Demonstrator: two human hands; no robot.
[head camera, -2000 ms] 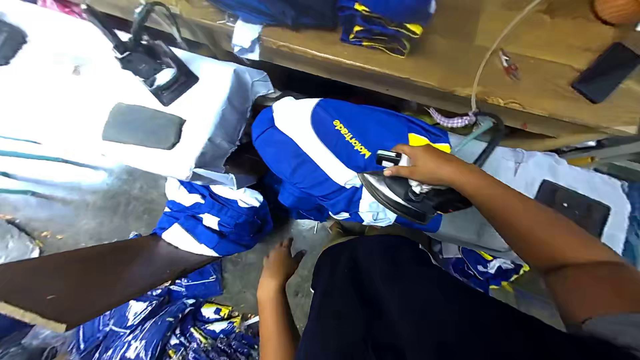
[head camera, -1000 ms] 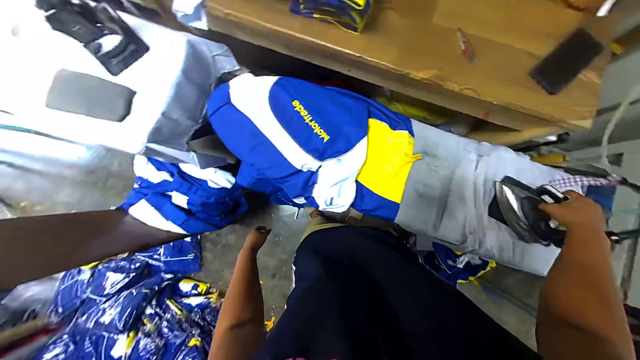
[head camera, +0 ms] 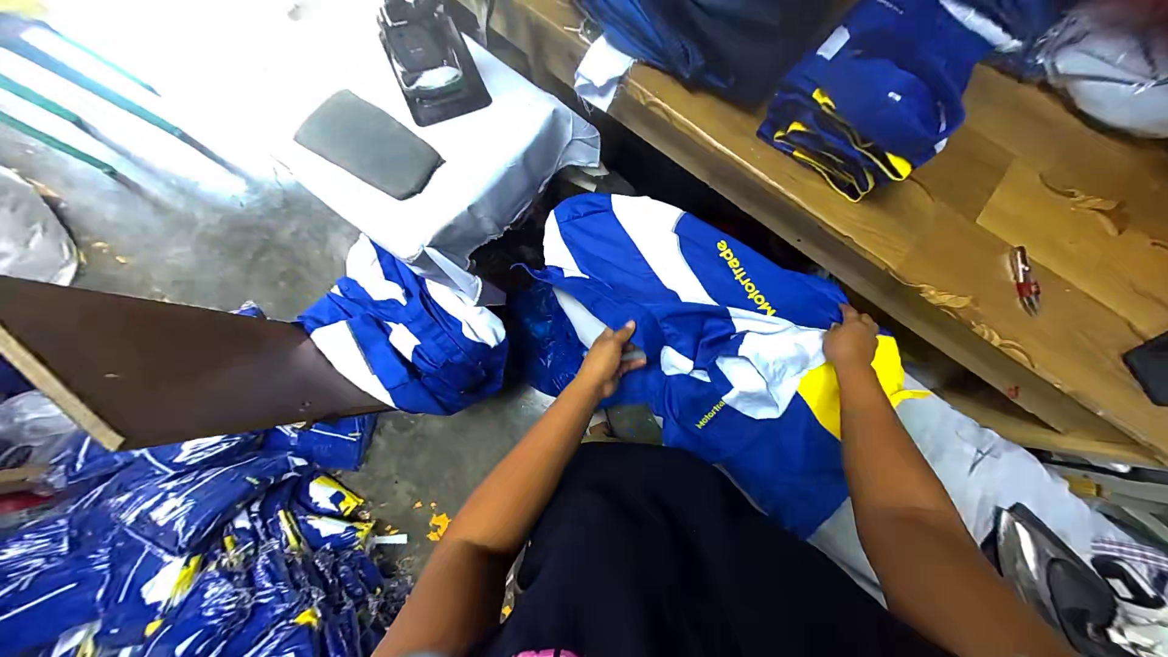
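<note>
A blue, white and yellow garment (head camera: 721, 274) with yellow lettering lies over a narrow padded ironing board (head camera: 967, 438). My right hand (head camera: 850, 339) grips its cloth near the yellow panel, at the board's far edge. Lower and to the left, my left hand (head camera: 610, 360) is at the loose blue and white fabric, thumb and fingers apart around an edge; whether it pinches the cloth is unclear. A clothes iron (head camera: 1049, 566) rests at the board's right end, beyond my right forearm.
A wooden table (head camera: 1031, 228) along the far side bears folded garments (head camera: 867, 100), a small red tool (head camera: 1024, 283) and a dark phone. At left are a white-covered table (head camera: 493, 146) with another iron (head camera: 433, 68), a brown board (head camera: 182, 356), a bunched garment (head camera: 411, 328) and bagged clothes (head camera: 182, 547).
My right hand has let go of the iron, which stands at the board's right end, and has moved left onto the garment. My left hand has come up to the cloth.
</note>
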